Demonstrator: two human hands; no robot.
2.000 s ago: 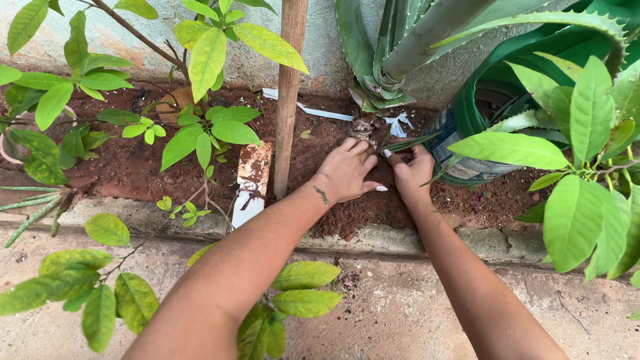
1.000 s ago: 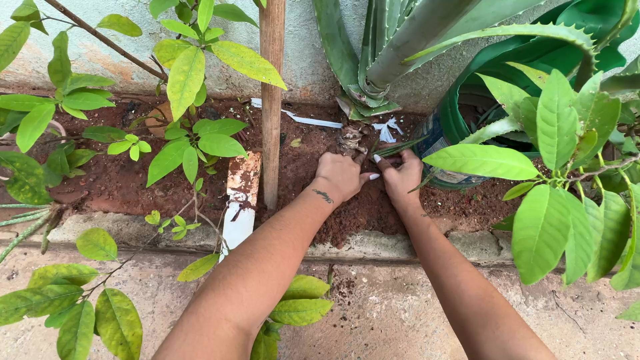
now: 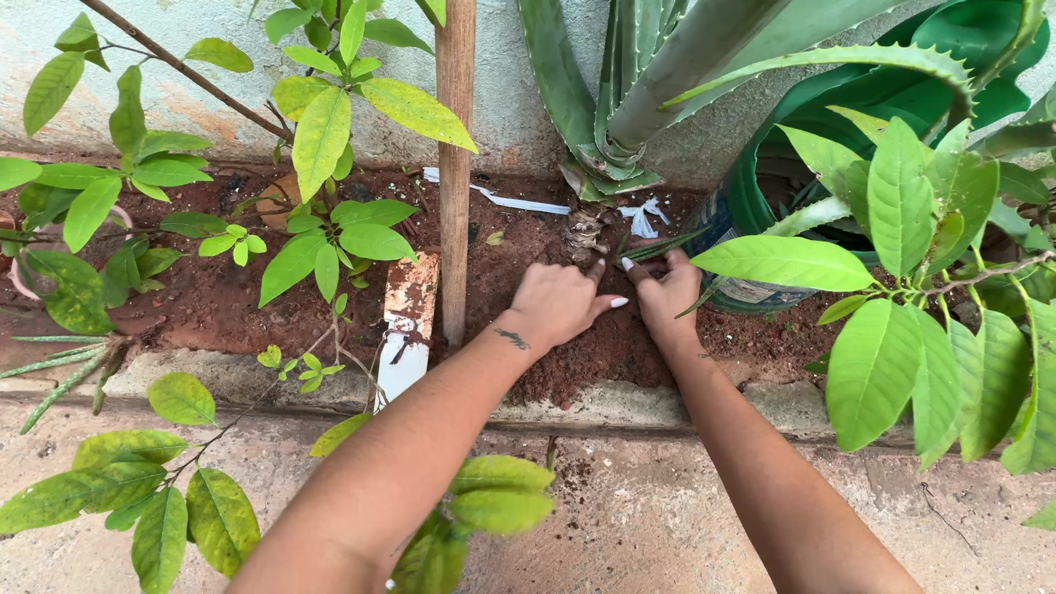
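My left hand (image 3: 557, 304) presses into the reddish soil (image 3: 528, 363) just below the base of a large aloe plant (image 3: 615, 153), its fingertips partly hidden. Close on its right, my right hand (image 3: 667, 301) has its thumb and fingers around thin green plant leaves (image 3: 656, 247) that lie low over the soil. The aloe's brown, woody stem (image 3: 586, 231) rises above and between the two hands. A white strip (image 3: 524, 203) lies on the soil behind my left hand, and a shredded white piece (image 3: 643, 216) lies behind my right one.
A wooden pole (image 3: 454, 173) and a rusty, white-painted piece (image 3: 408, 318) stand left of my hands. At the right are a green container (image 3: 747, 186) and a broad-leaved plant (image 3: 895, 206). A low concrete curb (image 3: 619, 404) edges the bed; leafy branches (image 3: 322, 140) overhang the left side.
My hands stay low at the aloe's base, with only small finger movements. The right hand remains at the thin green leaves.
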